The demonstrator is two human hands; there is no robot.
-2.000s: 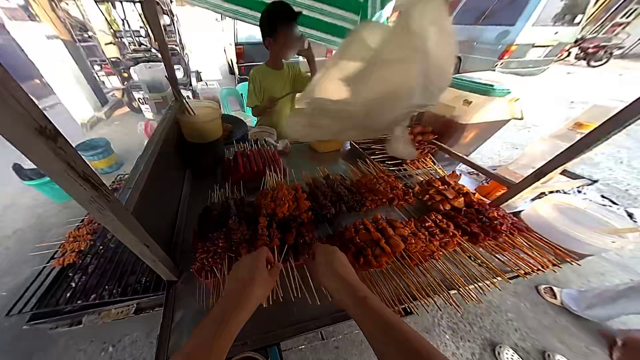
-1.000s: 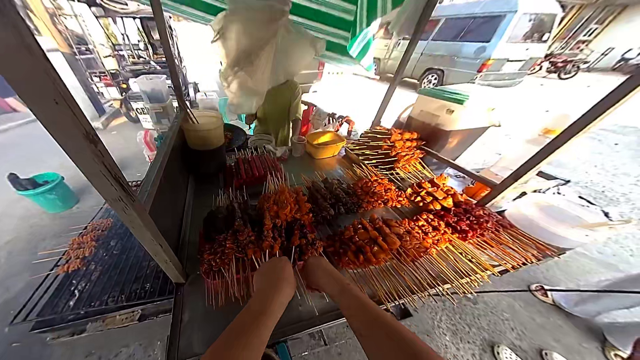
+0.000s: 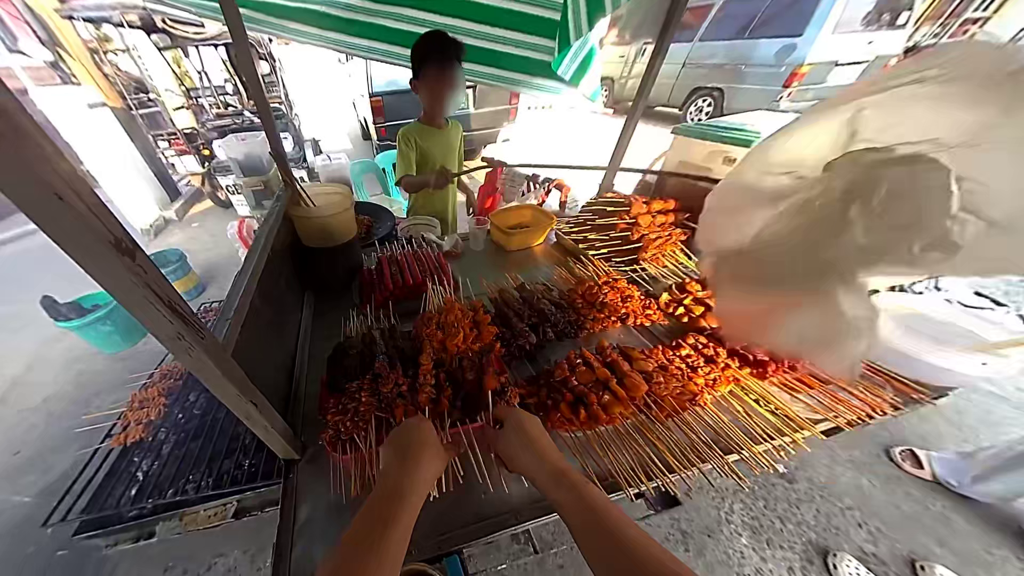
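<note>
My left hand (image 3: 416, 453) is at the near edge of a red tray (image 3: 472, 434) heaped with meat skewers (image 3: 458, 332), its fingers among the bamboo sticks. My right hand (image 3: 522, 440) is at the same edge, a little to the right, also against the sticks. What exactly the fingers close on is hidden. Right of my right hand lie many glazed meat skewers (image 3: 600, 384) with sticks pointing toward me. Behind the tray are red sausage skewers (image 3: 404, 274) and dark meat skewers (image 3: 536, 316).
A charcoal grill (image 3: 184, 448) with skewers stands at left, behind a wooden post (image 3: 152, 280). A person (image 3: 432, 160) holds a stick (image 3: 592, 168) across the stall; a blurred plastic bag (image 3: 848, 208) hangs at its right. A yellow basin (image 3: 522, 227) and a bucket (image 3: 324, 216) stand at the back.
The pale plastic bag has swung from the back of the stall to the right side, uncovering the person in the green shirt. My hands stay at the front of the skewer pile.
</note>
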